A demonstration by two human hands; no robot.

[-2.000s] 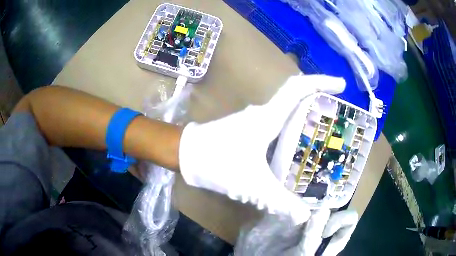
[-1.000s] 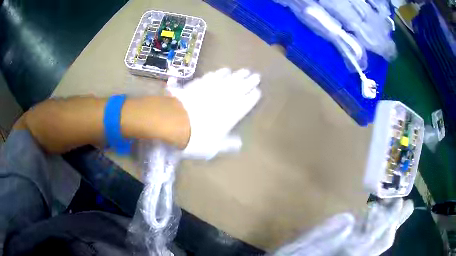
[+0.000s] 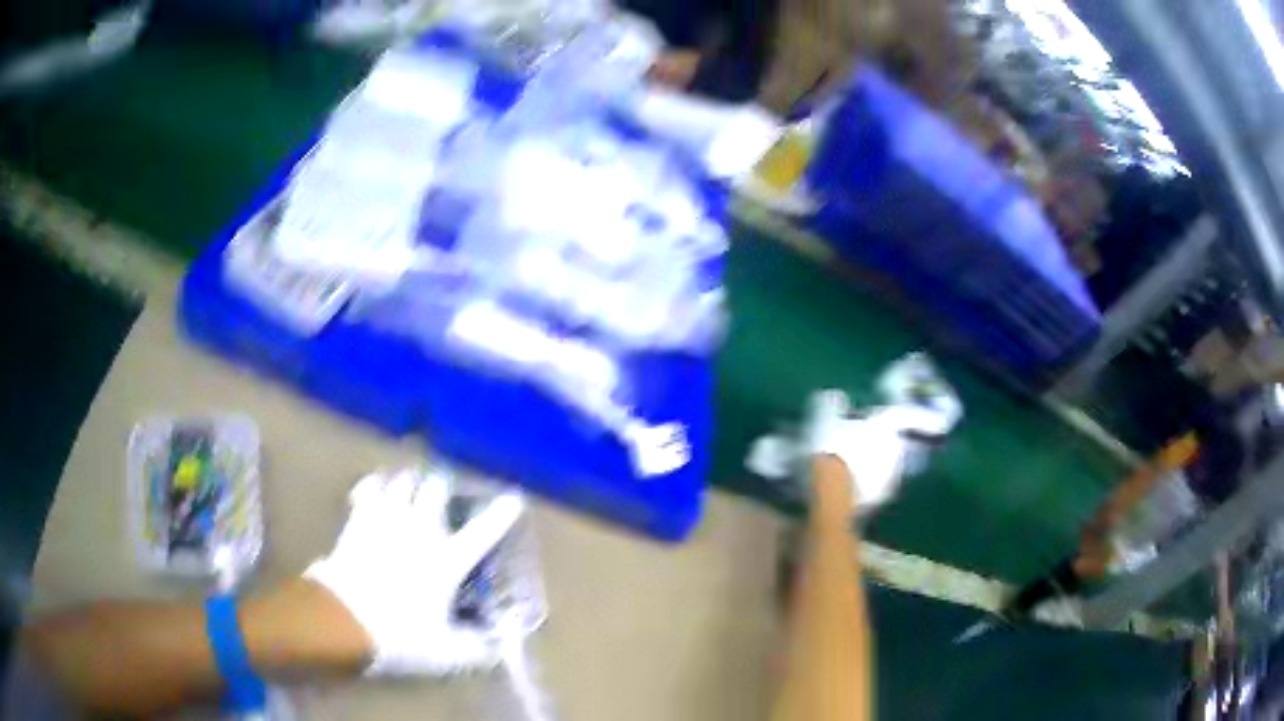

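The frame is blurred. My gloved left hand (image 3: 408, 578) lies over the left part of an open white housing (image 3: 524, 571), fingers spread; whether it grips is unclear. Dark parts show inside, and a white cord leaves its lower edge. A second open housing (image 3: 194, 493) lies to the left, with a yellow block and green board inside. My gloved right hand (image 3: 862, 454) is stretched out over the green belt, touching or beside a white, crumpled-looking item (image 3: 918, 395); its grip is unclear.
A blue tray (image 3: 563, 486) piled with white bagged units (image 3: 563, 211) stands behind the tan board (image 3: 641, 606). A blue crate (image 3: 943, 226) stands beyond the green belt (image 3: 768, 324). Another person's forearm (image 3: 1119, 507) shows at the right.
The view has swung right and up. The housing formerly by my right hand now lies at my left hand. My right arm has reached out over the green belt.
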